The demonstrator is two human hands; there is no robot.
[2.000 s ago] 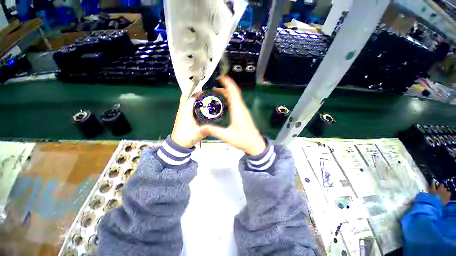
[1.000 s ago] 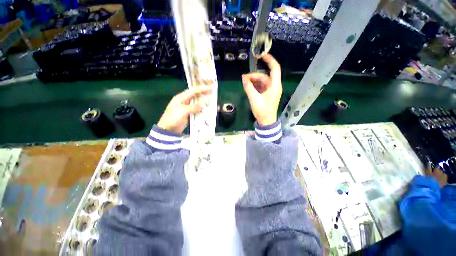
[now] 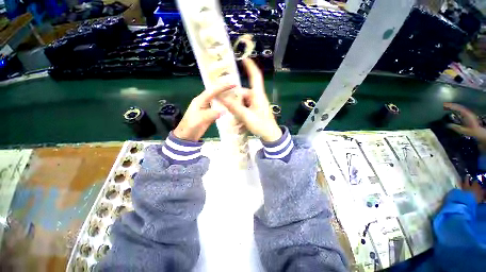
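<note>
The sticker sheet (image 3: 214,56), a long white strip with dark holes, runs from the top edge down past my hands. My left hand (image 3: 200,112) grips it between thumb and fingers. My right hand (image 3: 256,109) is against the strip at the left hand's fingertips, its thumb side overlapping the sheet. A thin cream ring sticker (image 3: 244,47) stands at the raised index fingertip of my right hand. What the right thumb and other fingers touch on the strip is partly hidden.
Black cylindrical units (image 3: 139,121) stand on the green conveyor belt (image 3: 213,135). A spotted white frame post (image 3: 356,66) slants at right. A white tray with holes (image 3: 120,178) lies left. Black trays (image 3: 133,48) are stacked behind. Another person's blue sleeve (image 3: 455,218) and hands show at right.
The round black unit held earlier is out of my hands. My right hand, with the ring, has moved left to the strip. Belt units sit further right, and another person's hand has appeared at right.
</note>
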